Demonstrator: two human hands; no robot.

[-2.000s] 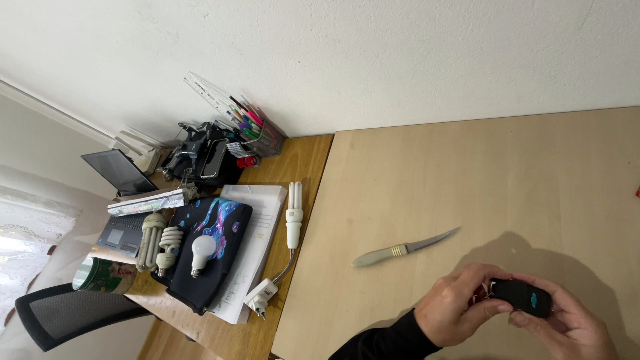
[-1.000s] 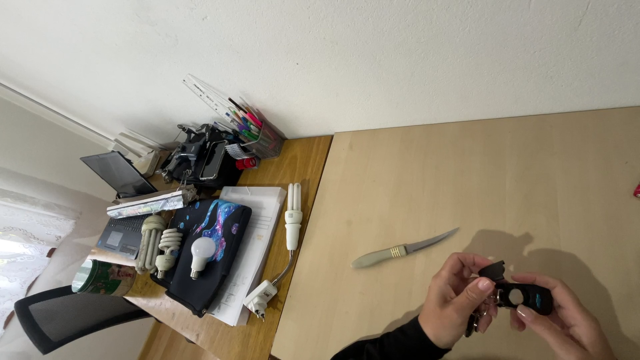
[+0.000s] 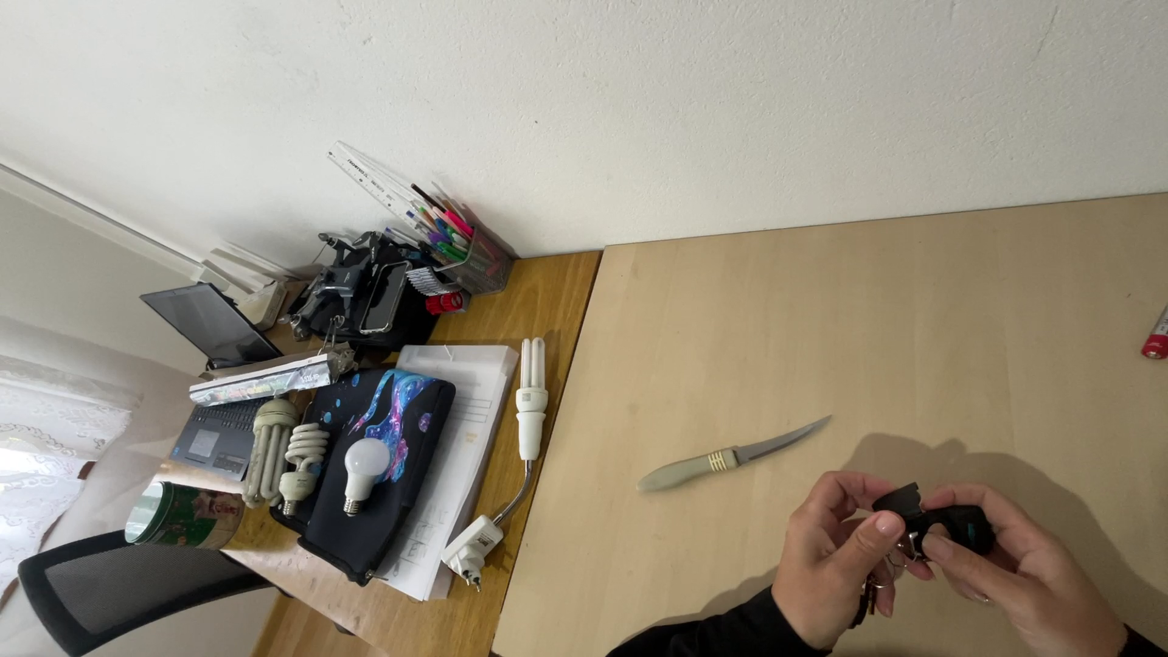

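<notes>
Between my hands is a black key fob [image 3: 969, 527], its cover piece [image 3: 899, 500] lifted away from the body. The fingers and thumb of my left hand [image 3: 844, 557] pinch that cover piece, with metal rings and keys hanging below them. My right hand [image 3: 1013, 561] holds the fob's body, the thumb pressed against its near side; the coin-like battery is not visible under it. A small knife [image 3: 712, 465] with a pale handle and curved blade lies on the light wooden tabletop [image 3: 821, 319], up and left of my hands.
A red-ended battery [image 3: 1154, 345] lies at the right edge. On the adjoining desk are a white lamp on a flexible holder [image 3: 529, 411], a paper stack [image 3: 484, 383], a patterned sleeve [image 3: 356, 529] with bulbs [image 3: 367, 465], a laptop [image 3: 214, 438] and a pen holder [image 3: 488, 265].
The fob, whole in the oldest frame, has come open, its cover now apart in my left hand. The round silver face seen one second ago is now hidden by my right thumb.
</notes>
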